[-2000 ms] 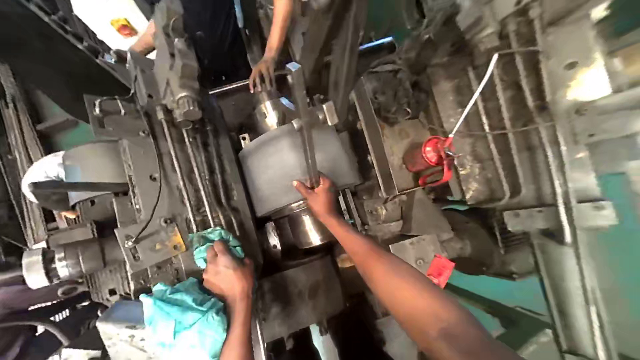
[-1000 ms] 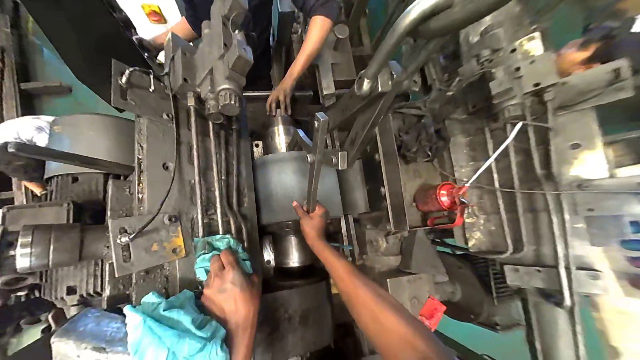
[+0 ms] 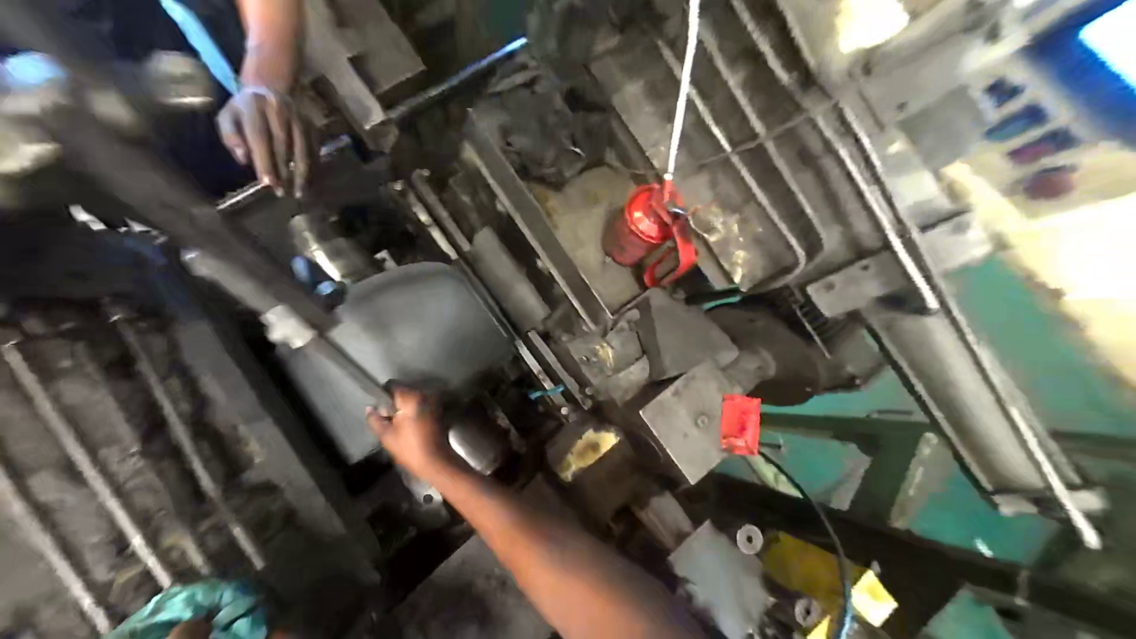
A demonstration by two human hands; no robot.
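Observation:
My right hand (image 3: 413, 433) is closed around the lower end of a long metal bar (image 3: 351, 359), which slants up to the left over a wide grey metal cylinder (image 3: 426, 324). Just beside that hand lies a shiny metal shaft part (image 3: 475, 444). At the bottom left edge, only a small part of my left hand (image 3: 191, 628) shows, against a teal cloth (image 3: 200, 608); its fingers are mostly cut off by the frame. The picture is blurred on the left side.
A co-worker's hand (image 3: 266, 138) reaches down near the cylinder's far end. A red oil can (image 3: 652, 226) with a long thin spout rests on the machine at right. Near it are metal pipes, a red box (image 3: 740, 424) and a yellow piece (image 3: 803, 568) beside a dark cable.
The view has swung to the right and closer, leaving my left hand mostly out of frame. My right hand is still on the bar.

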